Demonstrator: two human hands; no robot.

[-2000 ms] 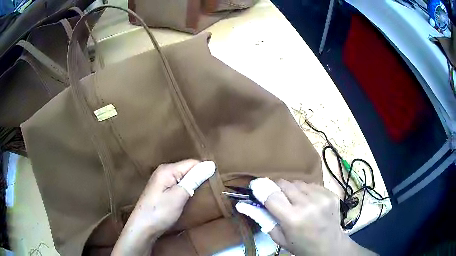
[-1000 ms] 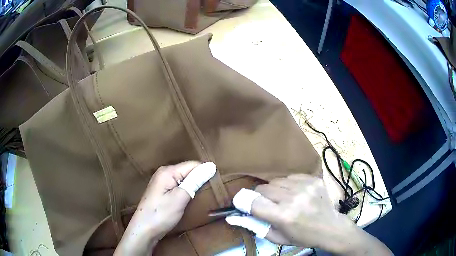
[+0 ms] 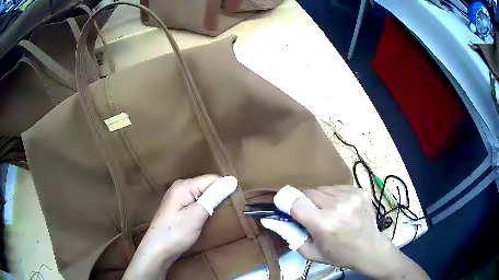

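Observation:
A brown tote bag (image 3: pixel 273 131) lies on the table with its redder-brown opening towards me. A small pale label (image 3: pixel 117 121) is on its panel. My left hand (image 3: pixel 189 210), with a white cover on the thumb, pinches the bag strap (image 3: pixel 210 139) at the opening's edge. My right hand (image 3: pixel 328 224), with white covers on thumb and finger, holds thread snips (image 3: pixel 262 212). Their blades point left and are at the strap, just below my left thumb. Whether a thread is between the blades cannot be told.
A tangled black cord (image 3: pixel 383 191) with a green bit lies at the table's right edge. Thread scraps (image 3: pixel 334 128) lie beside the bag. Other brown bags (image 3: pixel 46 71) are heaped at the left, another at the top. A red item (image 3: pixel 418 90) is beyond the table.
My right hand with the snips moved down and left along the strap, then back up and right to the strap beside my left thumb. My left hand has stayed almost still.

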